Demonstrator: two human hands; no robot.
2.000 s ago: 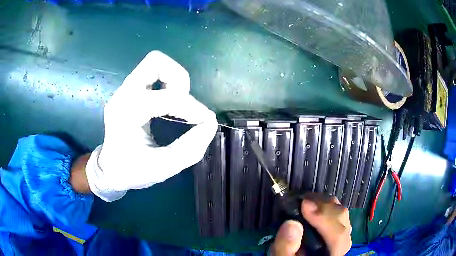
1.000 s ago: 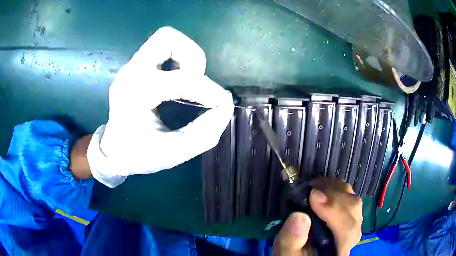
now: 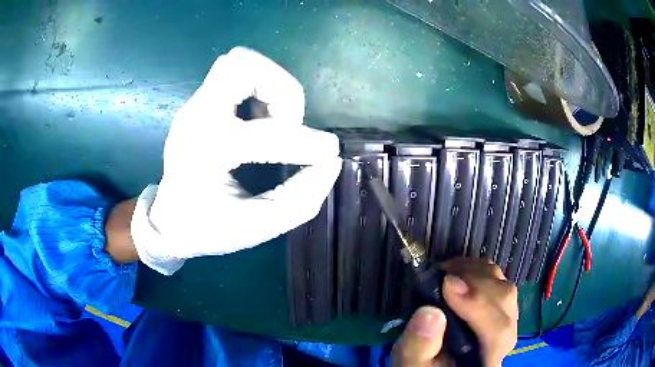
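Several long black plastic housings (image 3: pixel 363 236) lie side by side on the green mat. My left hand (image 3: pixel 240 161), in a white glove, is beside and partly over the top of the leftmost housing, thumb and forefinger pinched together. Solder wire cannot be made out at its fingertips. My bare right hand (image 3: pixel 467 312) grips the black handle of the soldering iron (image 3: pixel 413 251). The iron's greyish tip points up and left, at the upper end of the second housing from the left; whether it touches is unclear.
A clear plastic hood (image 3: pixel 531 50) hangs at the upper right, over a round tan-rimmed pot (image 3: pixel 583 118). Red-handled pliers (image 3: pixel 551 265) and a black cord (image 3: pixel 571 304) lie right of the housings. A dark box stands at the far right edge. A person's blue sleeve shows lower right.
Since two seconds ago the housings and hood have shifted right and up in view. The thin solder strand seen earlier at my left fingertips no longer shows. Both hands keep their grips.
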